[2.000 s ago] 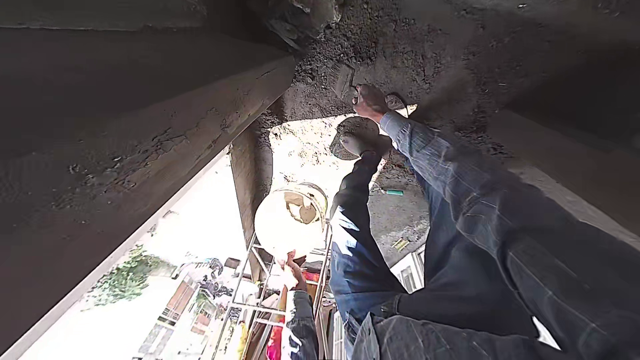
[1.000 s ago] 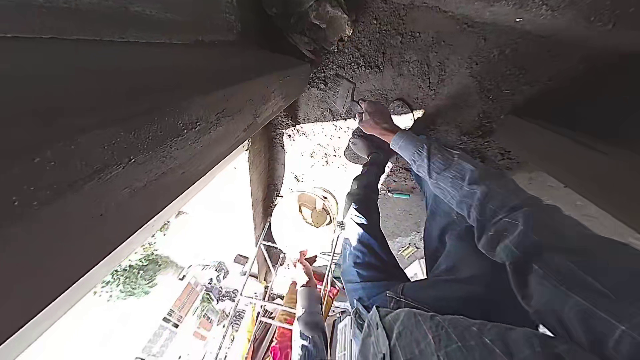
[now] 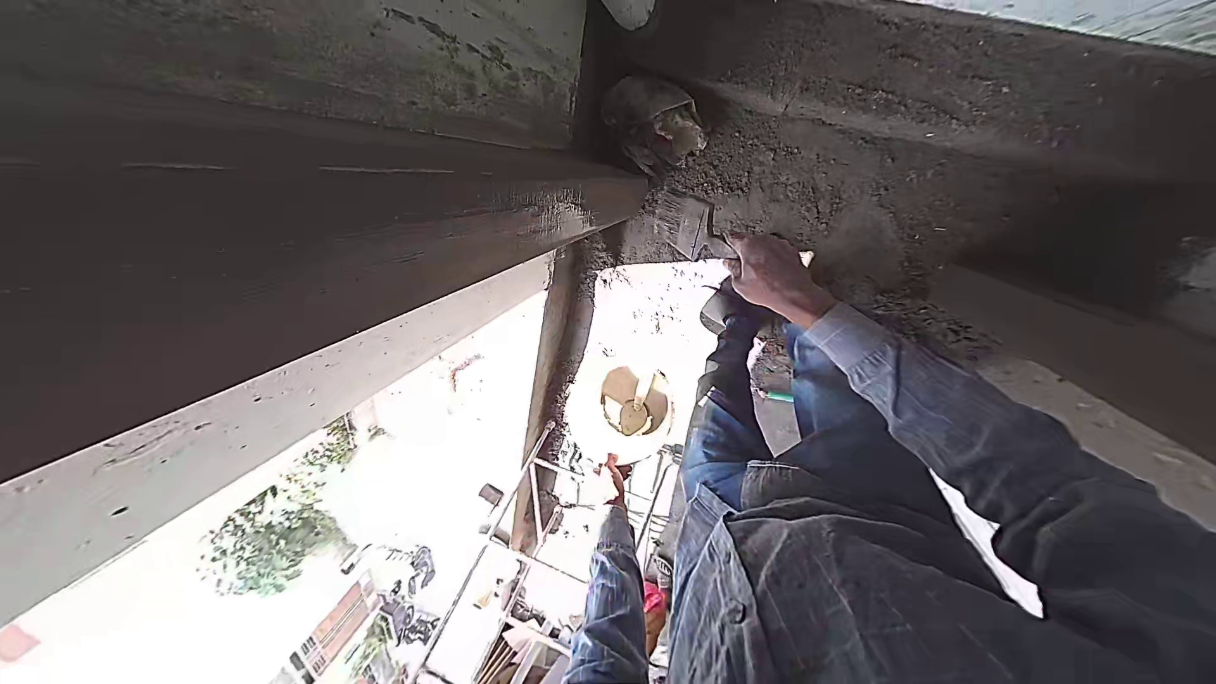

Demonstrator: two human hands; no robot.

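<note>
My right hand [image 3: 774, 274] grips the handle of a wide flat brush [image 3: 686, 226]. The brush's bristles lie against the rough, dirt-covered grey surface [image 3: 807, 176], close by the end of the dark beam. Lower in the view, my left hand [image 3: 615, 471] is at the near rim of a pale round bucket [image 3: 635, 404], which stands in glaring light. A pale stick-like thing shows inside the bucket. Glare and the small size of the left hand hide how firmly its fingers hold the rim.
A long beam [image 3: 285, 256] crosses the left side, with a crumpled lump [image 3: 655, 123] past its end. Metal scaffold bars [image 3: 475, 560] stand beside my left arm. My legs [image 3: 727, 418] stretch forward, with a small green object [image 3: 777, 396] between them. Foliage [image 3: 275, 532] shows far below.
The brush in my right hand has moved nearer to the beam's end and the crumpled lump. My left hand stays by the bucket. The view has shifted.
</note>
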